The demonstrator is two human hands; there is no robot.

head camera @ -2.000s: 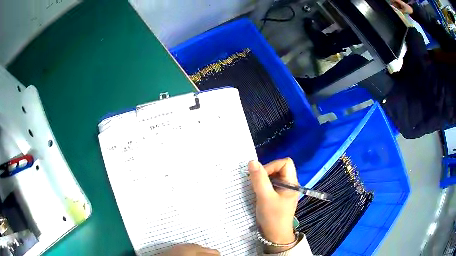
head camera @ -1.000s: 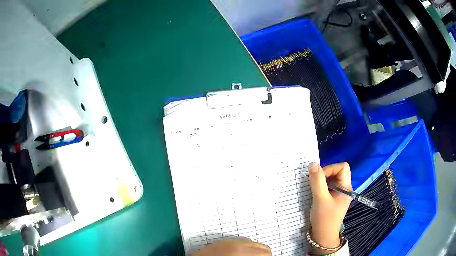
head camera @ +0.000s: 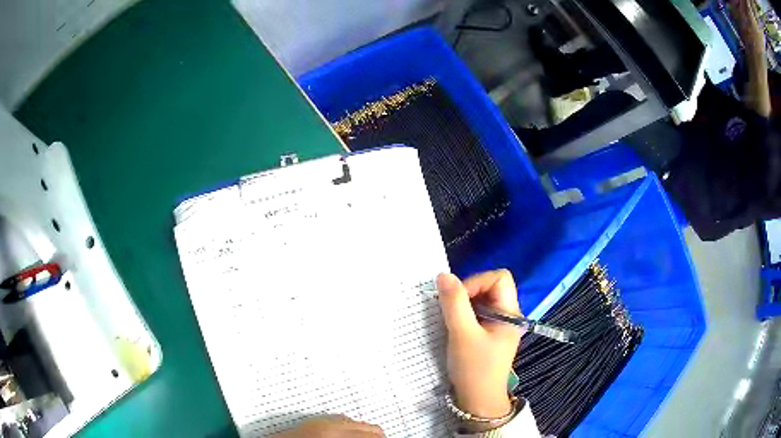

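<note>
A clipboard (head camera: 289, 160) with a metal clip lies on the green work mat (head camera: 154, 120). It holds a white record sheet (head camera: 317, 282) with a printed table grid. My right hand (head camera: 484, 346) grips a pen (head camera: 527, 323) at the sheet's right edge; the pen's rear end points right, over a bin. The pen tip is too faint to make out. My left hand (head camera: 330, 428) lies at the sheet's lower edge, cut off by the picture's bottom edge; its fingers cannot be made out.
Two blue bins (head camera: 557, 235) with black terminated wires (head camera: 454, 158) stand right of the clipboard. The white machine base (head camera: 94, 299) is at the left, with red-and-blue side cutters (head camera: 32, 281) on it. A person in dark clothes (head camera: 719, 162) is at the far right.
The view swung left and then back, shifting everything in the picture. My right hand keeps its hold on the pen near the sheet's right edge.
</note>
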